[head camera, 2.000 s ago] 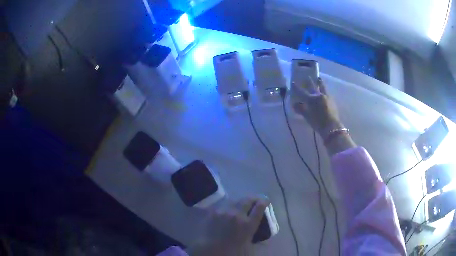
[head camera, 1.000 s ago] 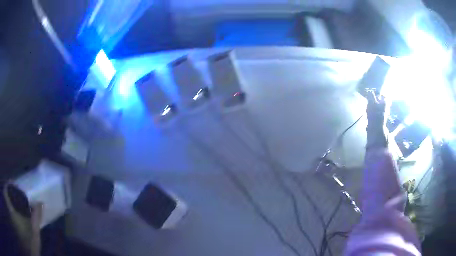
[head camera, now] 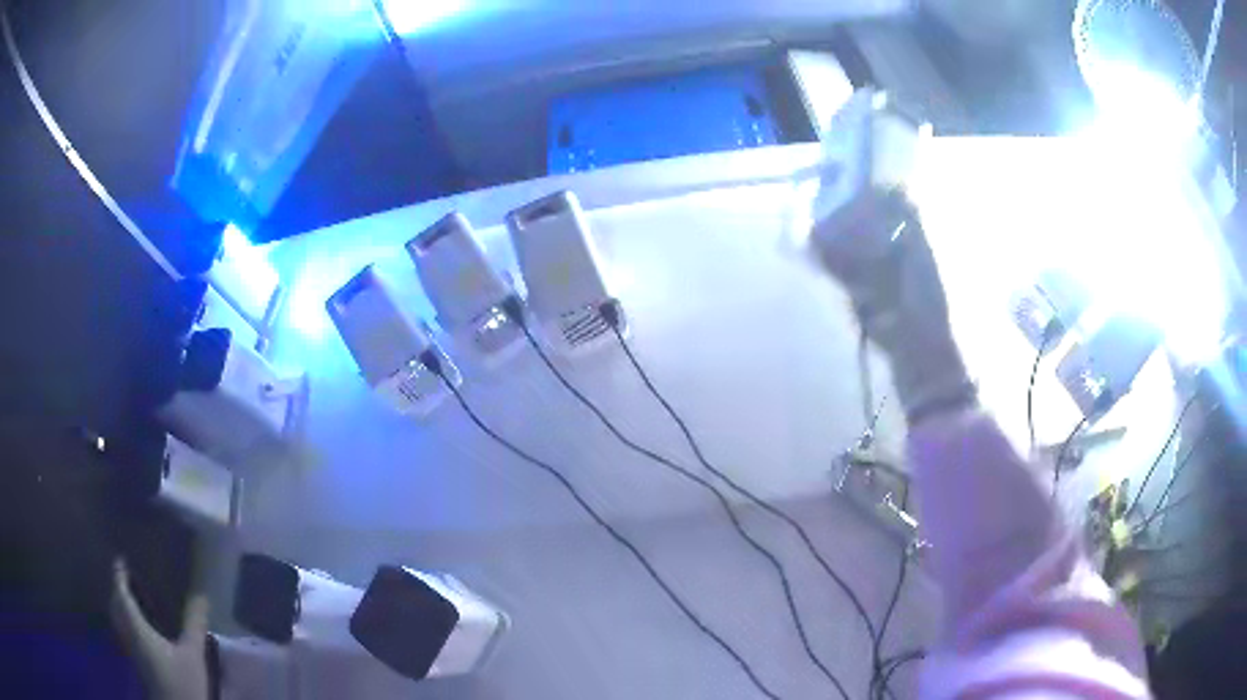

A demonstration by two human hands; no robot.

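Observation:
My right hand (head camera: pixel 896 287) grips a pale projector (head camera: pixel 873 144) above the bench's far side, right of centre; glare blurs it. My left hand (head camera: pixel 171 643), blurred at the lower left edge, has its fingers around the dark face of another projector (head camera: pixel 162 568). Three pale projectors lie side by side, left of centre: left (head camera: pixel 383 335), middle (head camera: pixel 465 280) and right (head camera: pixel 561 260). Each has a black lead plugged into its near end, trailing toward me.
Two dark-faced projectors (head camera: pixel 271 598) (head camera: pixel 408 622) lie at the lower left. More units (head camera: pixel 235 376) line the left edge. Thin metal tools (head camera: pixel 882 499) and tangled leads (head camera: pixel 1115 520) lie at the right, near glaring powered projectors (head camera: pixel 1101 362). A blue tray (head camera: pixel 663 120) is beyond the bench.
My right hand has moved left from the glaring right side and now holds a projector raised. My left hand and its projector have moved down and right at the left edge.

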